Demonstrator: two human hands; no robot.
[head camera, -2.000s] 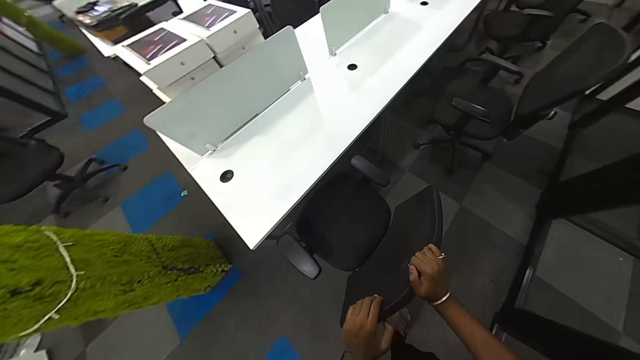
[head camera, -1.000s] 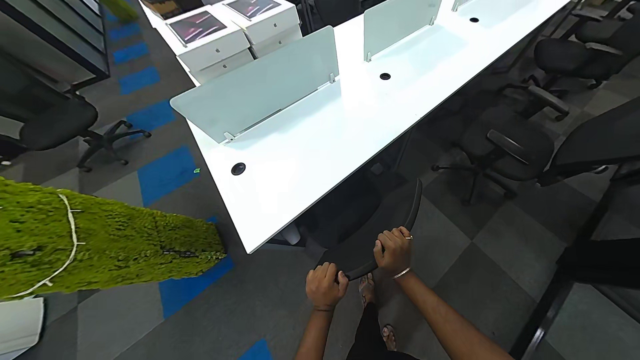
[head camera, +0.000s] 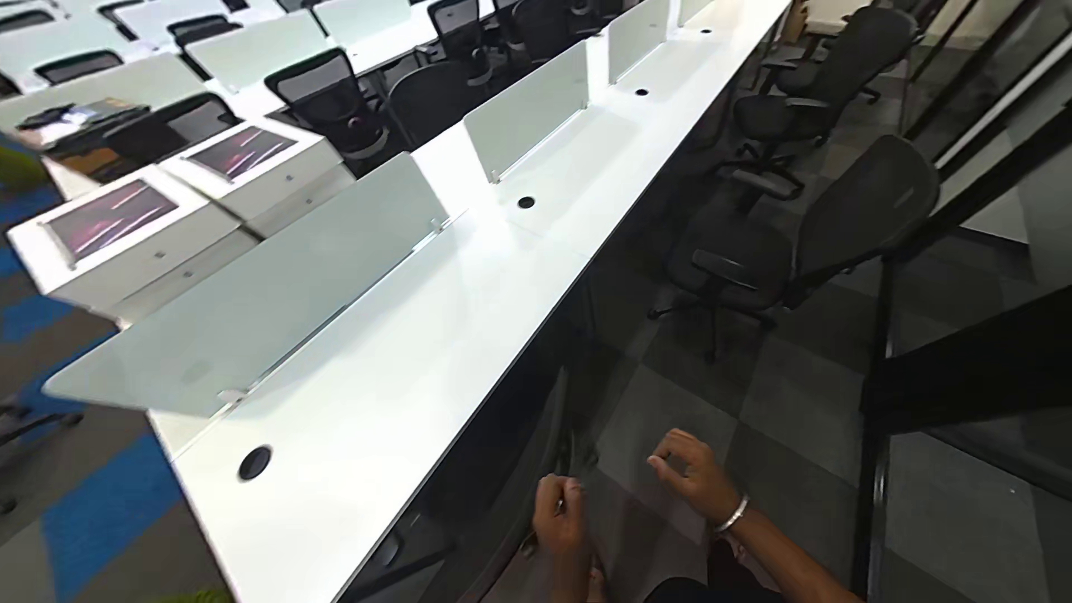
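The dark backrest of an office chair stands upright at the edge of the long white desk, its lower parts mostly hidden in shadow and under the desktop. My left hand is beside the backrest's right edge with its fingers curled; whether it grips the edge I cannot tell. Farther right, my right hand, with a light bracelet at the wrist, hangs over the floor. Its fingers are loosely bent, the thumb is apart, and it holds nothing.
Another black office chair stands ahead on the right, beside a dark-framed glass partition. Frosted screens divide the desks. White boxes are stacked behind them at the left. Grey carpet tiles lie between desk and partition.
My right hand has let go of the chair's backrest, which both hands held earlier. The chair is now closer in against the desk. The view has swung right and up along the desk row.
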